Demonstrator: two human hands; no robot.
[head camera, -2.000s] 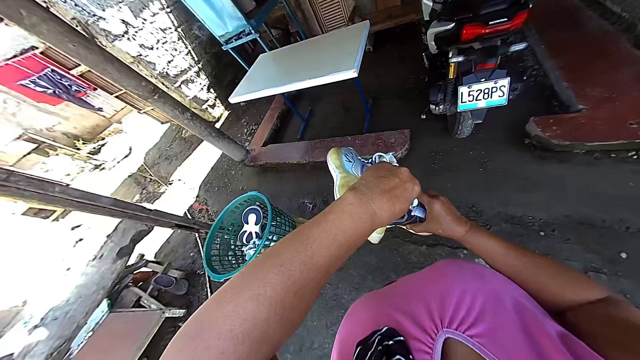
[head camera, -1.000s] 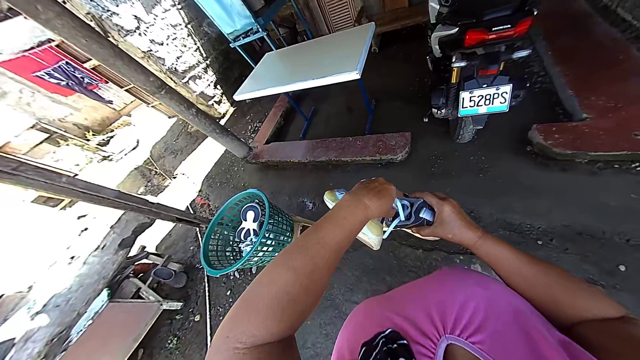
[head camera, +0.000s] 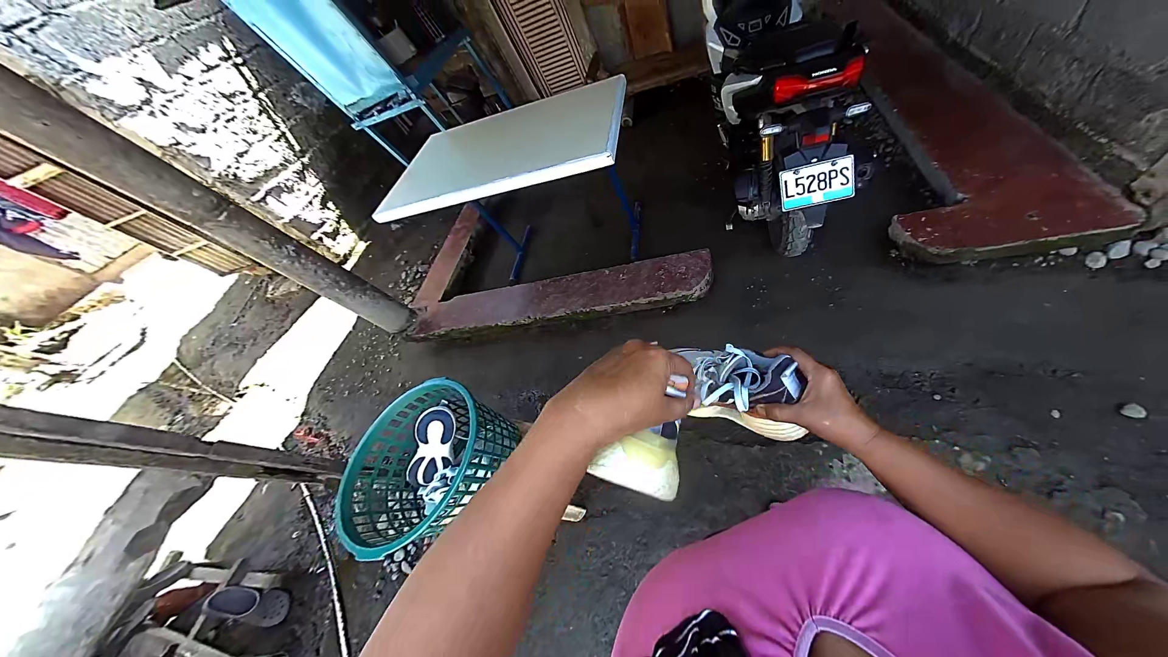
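Note:
A blue-and-navy sneaker with pale blue laces lies sideways between my hands, its cream sole facing down. My right hand grips it at the heel. My left hand is closed at its toe end, with a small white-and-orange part showing by the fingers. Below that hand hangs a pale yellow and white shoe part, seemingly of a second sneaker; my wrist and fingers hide how it is held. At my left, a green plastic basket holds a navy-and-white item and a light blue laced item.
A white-topped table with blue legs stands ahead, behind a low red concrete curb. A Honda motorcycle is parked beyond at the right. Wooden poles cross the left side. Clogs and a thin hose lie lower left.
The sneakers have turned in my hands: the pale-soled one now hangs lower under my left hand, and the laces of the other face up more.

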